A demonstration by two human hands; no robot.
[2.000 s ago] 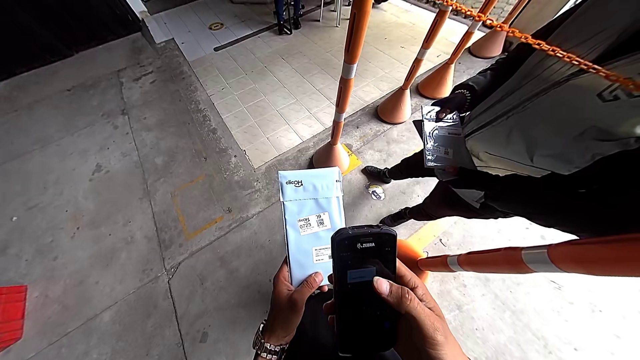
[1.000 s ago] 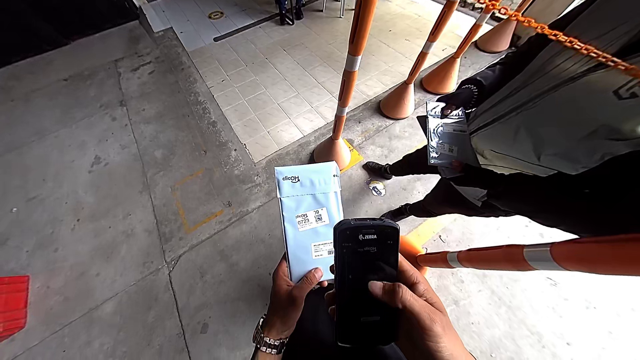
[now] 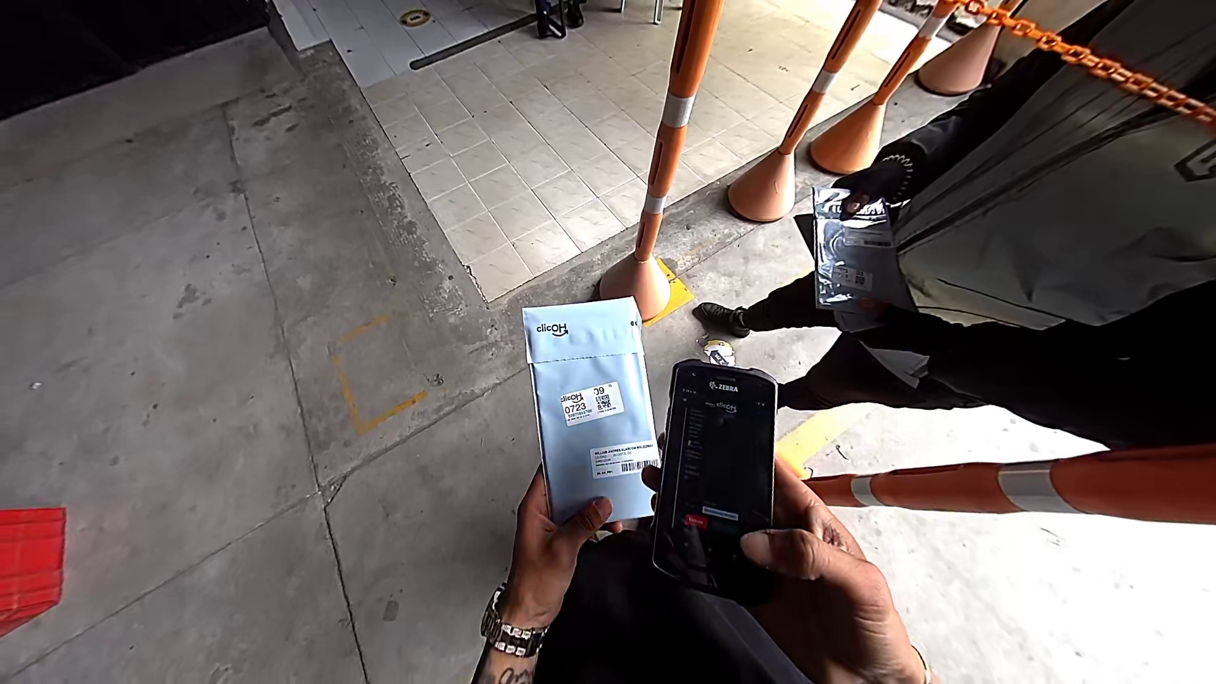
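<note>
My left hand (image 3: 556, 546) grips the lower end of a pale blue mailing envelope (image 3: 589, 380), its thumb lying on the front face. The envelope is upright to my view and bears two white printed labels. Just right of it, my right hand (image 3: 826, 570) holds a black Zebra handheld mobile computer (image 3: 717, 456), thumb at the lower right of its dark, lit screen. The device is beside the envelope's lower right edge and partly in front of it. A metal-link watch (image 3: 513, 627) is on my left wrist.
Orange bollards with silver bands (image 3: 636, 285) line the tiled floor's edge, and an orange chain (image 3: 1092, 62) hangs at upper right. Another orange post (image 3: 1007, 486) juts in from the right. A person nearby holds a silvery labelled package (image 3: 855, 252). A red object (image 3: 28, 565) lies at far left.
The device's screen now shows lines of content and a red button, where it was mostly dark one second ago. My right thumb has shifted to the screen's lower right edge.
</note>
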